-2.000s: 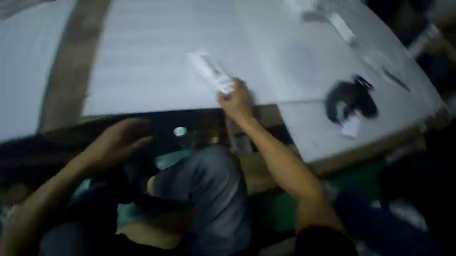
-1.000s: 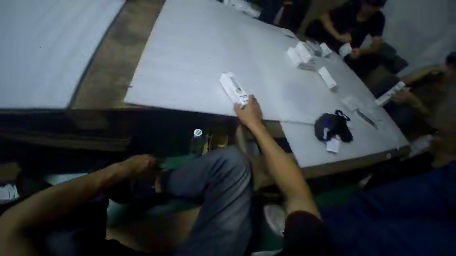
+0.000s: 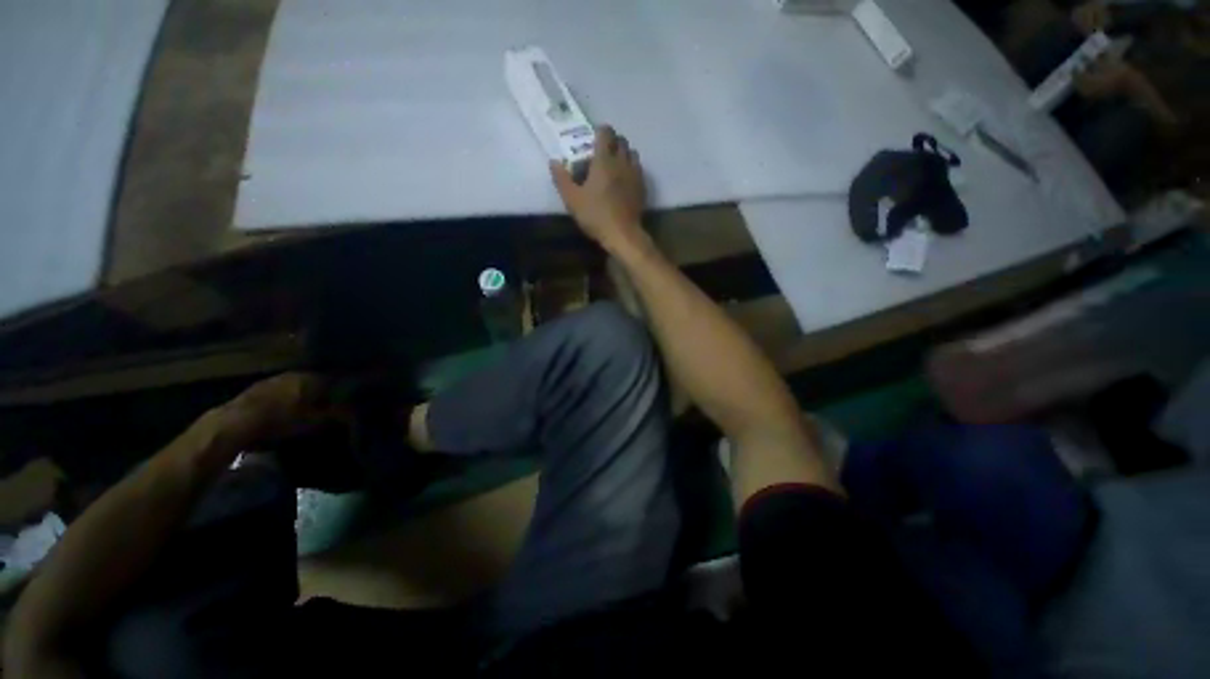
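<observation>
A long white product box [image 3: 547, 104] with print and a small picture lies on the white foam sheet [image 3: 385, 120] near the table's front edge. My right hand [image 3: 604, 183] holds its near end, fingers around it. My left hand [image 3: 285, 405] is low at the left, beside my leg, dark and blurred; its fingers and anything in them cannot be made out.
A dark cap [image 3: 906, 192] with a white tag lies on the foam at the right. Another white box [image 3: 882, 36] lies behind it. A bottle cap [image 3: 492, 280] shows below the table edge. At the upper right a person's hand [image 3: 1108, 73] holds a white box.
The view has shifted, so the table sits higher in the picture. My right hand stays at the box's near end. My left hand has lowered from its raised, open pose two seconds ago.
</observation>
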